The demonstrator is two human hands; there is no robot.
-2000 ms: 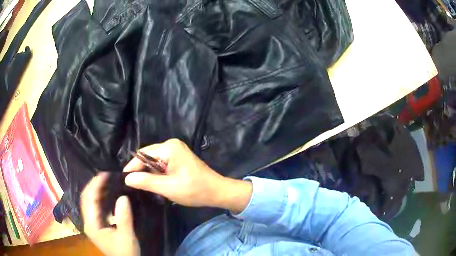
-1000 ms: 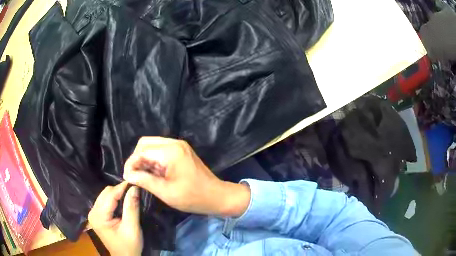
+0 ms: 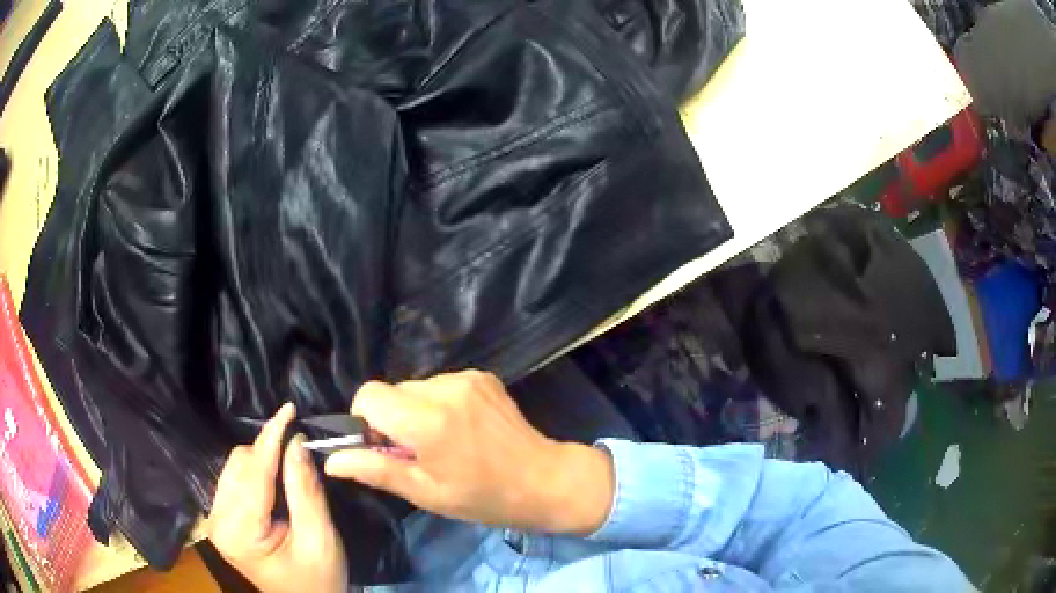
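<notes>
A shiny black jacket (image 3: 313, 220) lies wrinkled over the table and hangs down at the near edge. My left hand (image 3: 276, 510) pinches a dark edge of the jacket between thumb and finger; which part it is, I cannot tell for sure. My right hand (image 3: 463, 452) is closed around small silver thread snips (image 3: 336, 443). Their blades point left, at the cloth beside my left thumb. The handle is mostly hidden in my right fist.
The pale table (image 3: 811, 127) shows at the right. A red clear packet (image 3: 41, 452) lies at the left edge. Below the right table edge are a dark brown garment (image 3: 857, 324), a red plastic item (image 3: 938, 162), a blue item (image 3: 1011, 319) and the green floor (image 3: 973, 487).
The snips' silver blades now show beside my left thumb; a second ago they were hidden. My right hand has moved slightly down and right. The jacket appears shifted left in view.
</notes>
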